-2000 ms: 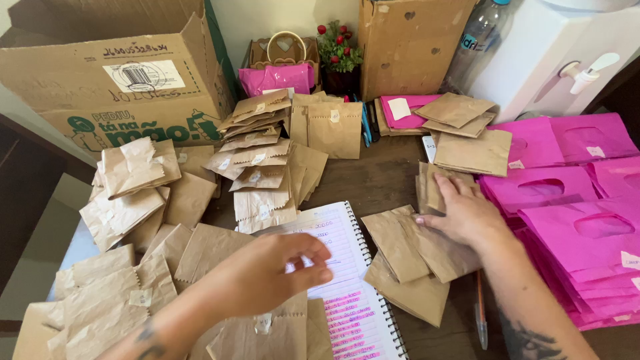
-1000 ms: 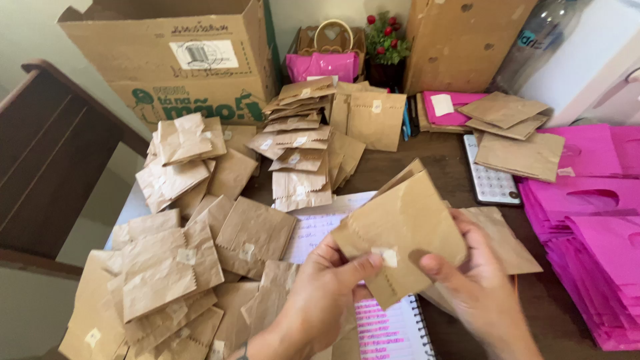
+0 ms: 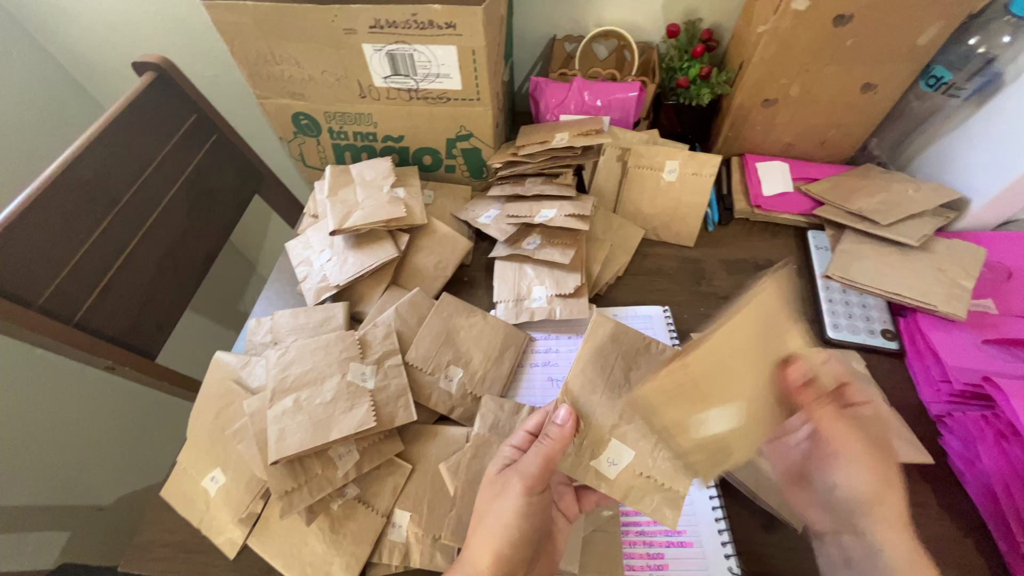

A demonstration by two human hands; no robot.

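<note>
My left hand (image 3: 536,472) pinches a folded kraft paper bag (image 3: 620,408) with a small white sticker, over the spiral notebook (image 3: 704,524). Just right of it, my right hand (image 3: 836,448) grips another kraft paper bag (image 3: 728,384), blurred by motion, its sticker facing me. The two bags overlap in view. More brown bags (image 3: 880,400) lie on the table behind my right hand. Piles of kraft bags (image 3: 320,392) cover the left side, and a tall overlapping stack (image 3: 544,216) stands behind the notebook. The notebook bears handwriting and pink highlighting, partly hidden.
A large cardboard box (image 3: 384,104) stands at the back left, beside a wooden chair (image 3: 120,216). At the right are a phone (image 3: 852,292) showing a calculator, partly under brown bags (image 3: 904,264), and pink bags (image 3: 960,376). A potted plant with red berries (image 3: 696,64) stands at the back.
Two seconds ago my right hand was on the brown bags at the right; one second ago both hands held bags together. Now each hand holds a bag, the right one drawn apart.
</note>
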